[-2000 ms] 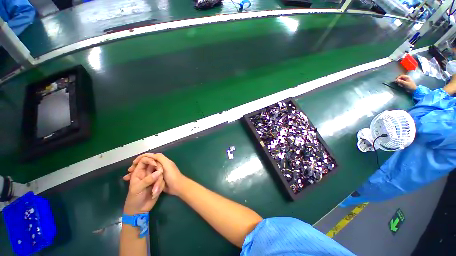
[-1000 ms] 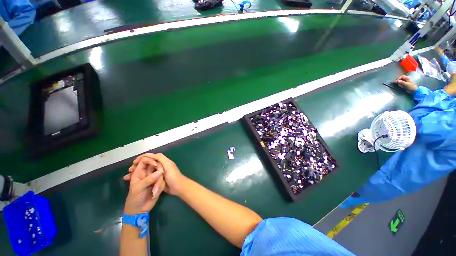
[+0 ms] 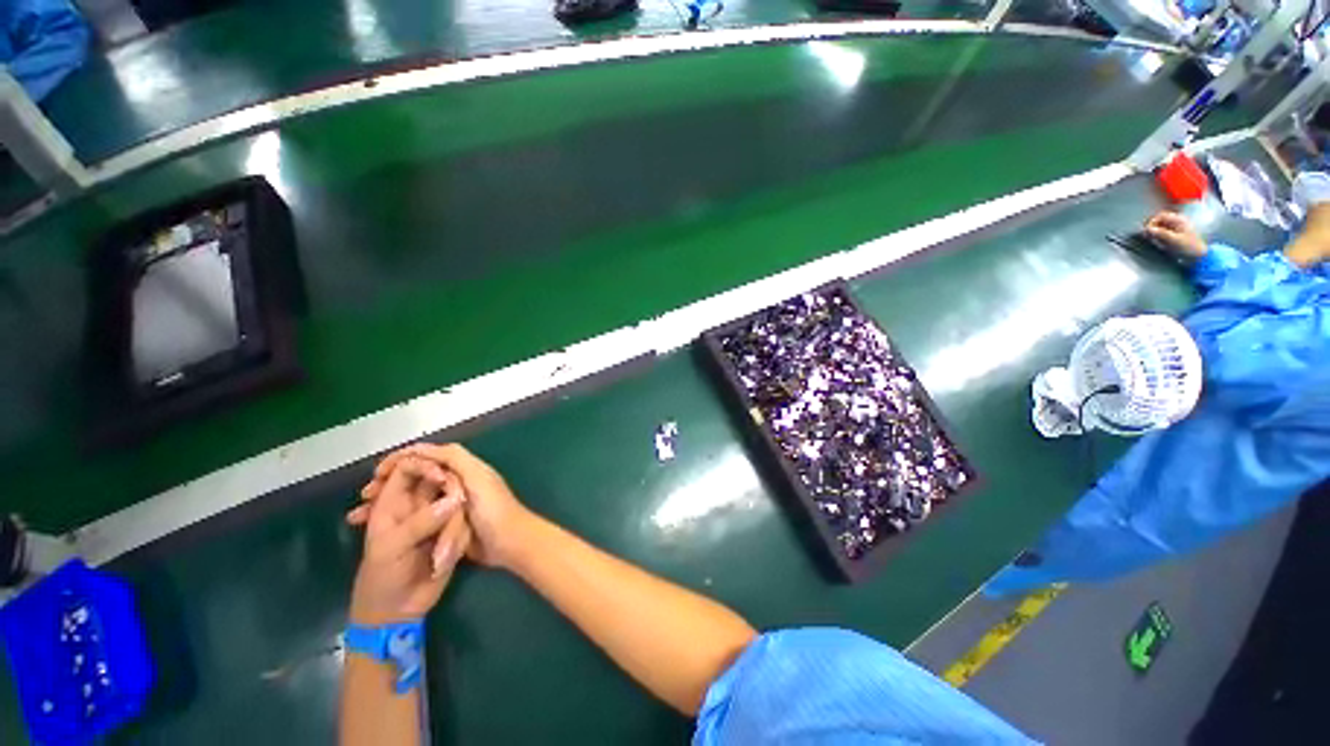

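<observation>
My left hand (image 3: 403, 542), with a blue strap around the wrist, and my right hand (image 3: 489, 507) are clasped together over the bench near the belt's white rail. No object shows in them; the space between the palms is hidden. An opened tablet unit (image 3: 185, 313) with a large silver-white rectangle lies in a thick black carrier tray (image 3: 273, 284) on the green belt, beyond my hands to the left. A black parts tray (image 3: 788, 485) heaped with shiny dark, silver and purplish pieces stands to the right of my hands.
Small white-silver bits (image 3: 667, 440) lie left of the parts tray. A blue bin (image 3: 76, 656) with small pieces stands at the lower left. A white fan (image 3: 1135, 376) stands at the right beside a person in a blue smock (image 3: 1240, 408). A red box (image 3: 1183, 178) is farther back.
The carrier tray with the tablet unit has moved a little to the right along the belt. The camera view has shifted slightly. My hands have stayed clasped.
</observation>
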